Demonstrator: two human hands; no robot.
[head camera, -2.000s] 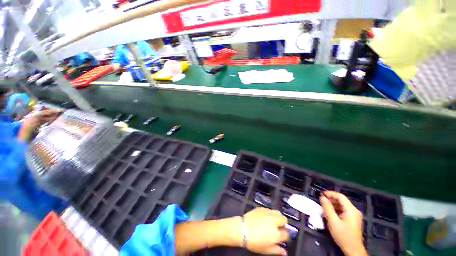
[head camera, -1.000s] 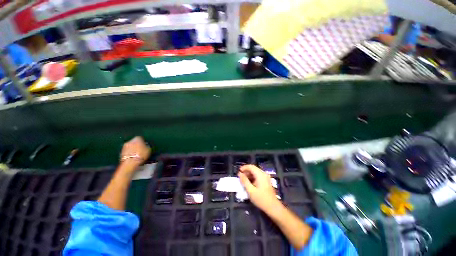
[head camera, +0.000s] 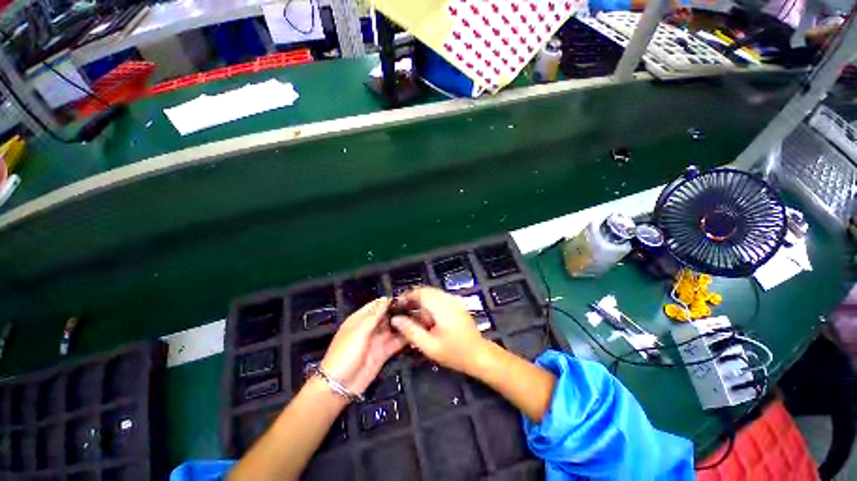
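Note:
My left hand (head camera: 362, 348) and my right hand (head camera: 440, 327) meet above the black compartment tray (head camera: 460, 406). A small dark piece (head camera: 401, 308) shows between their fingertips, mostly hidden by the fingers. Dark glossy rounded units lie in several tray pockets, one (head camera: 458, 272) behind my right hand and one (head camera: 379, 413) in front of my hands. A small white piece (head camera: 475, 308) shows beside my right hand, partly covered by it.
A second compartment tray (head camera: 75, 413) lies at left. The green conveyor belt (head camera: 310, 225) runs beyond, with a small part (head camera: 69, 333) on it. At right are a bottle (head camera: 599, 246), black fan (head camera: 722, 224), yellow heap (head camera: 693, 296) and power strip (head camera: 714, 362) with cables.
My left hand has come back from the belt side to meet my right hand over the tray. The dark piece now shows between them. The view has turned right.

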